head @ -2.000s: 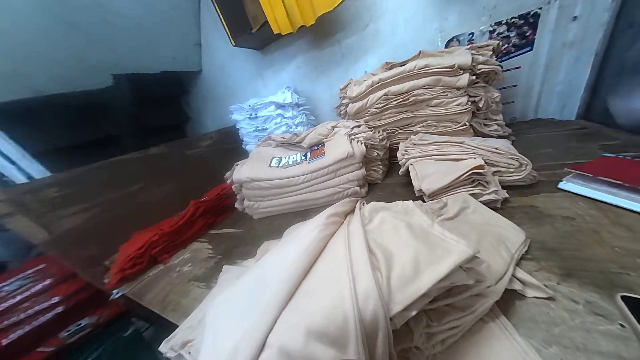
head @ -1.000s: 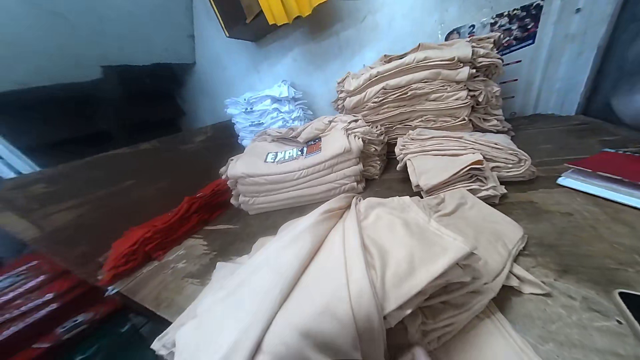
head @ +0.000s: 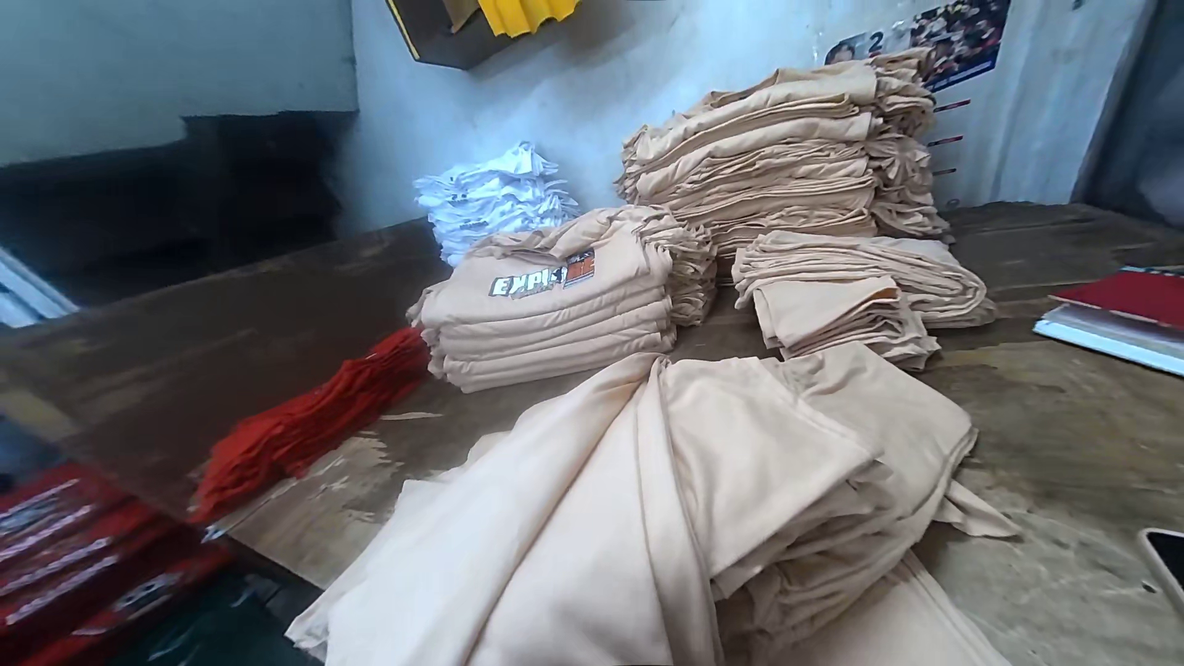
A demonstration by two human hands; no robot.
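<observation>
Neither my left hand nor my right hand shows in the head view. A loose heap of beige fabric pieces (head: pixel 573 518) lies nearest to me, spread over the table's front edge, its lower part cut off by the frame. Just behind it sits a stack of folded beige garments (head: pixel 555 324) with a printed design on top. To the right of that are smaller folded beige pieces (head: pixel 823 310), and a tall stack of beige fabric (head: pixel 758 166) rises behind them against the wall.
White folded cloths (head: pixel 495 199) stand at the back of the wooden table (head: pixel 1073 416). A strip of red fabric (head: pixel 310 421) lies along the left edge. Red printed garments (head: pixel 83 564) are lower left. Red and white books (head: pixel 1119 319) and a phone-like object (head: pixel 1165 555) are at the right.
</observation>
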